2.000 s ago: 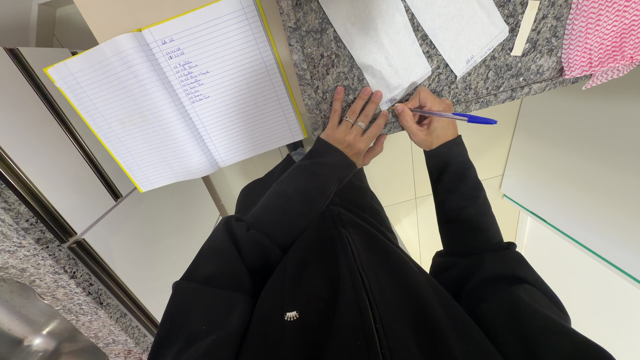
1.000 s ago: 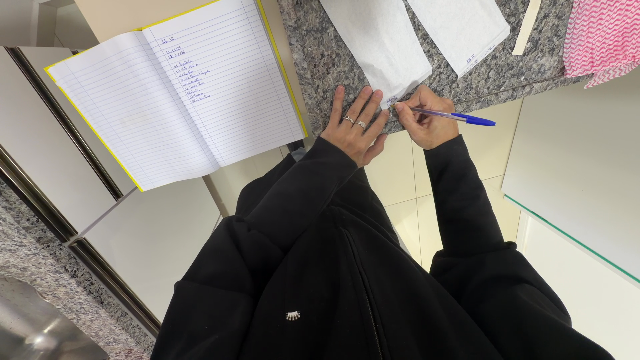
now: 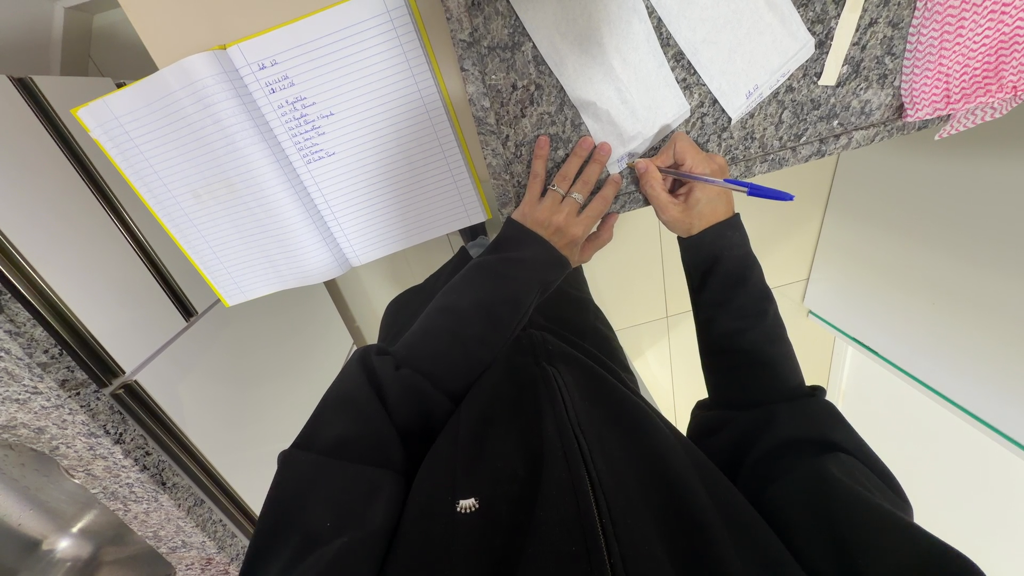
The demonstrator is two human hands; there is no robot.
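Observation:
My right hand (image 3: pixel 690 188) grips a clear ballpoint pen with a blue cap on its back end (image 3: pixel 760 190), its tip at the near corner of a white paper piece (image 3: pixel 612 72) that bears small blue handwriting. Flat and spread, my left hand (image 3: pixel 570 200), with rings on two fingers, rests at the left edge of that paper's near end. To the right lies a second white paper piece (image 3: pixel 740 48), also with writing at its near end. Left of my hands, a lined notebook with yellow cover edges (image 3: pixel 360 144) lies open, with a handwritten list on its right page.
The papers lie on a speckled granite countertop (image 3: pixel 528 88). A narrow cream strip (image 3: pixel 842 40) and a pink and white zigzag cloth (image 3: pixel 964 60) are at the right. A glass-edged white surface (image 3: pixel 920 264) is at lower right; a shiny metal object (image 3: pixel 72 520) is at lower left.

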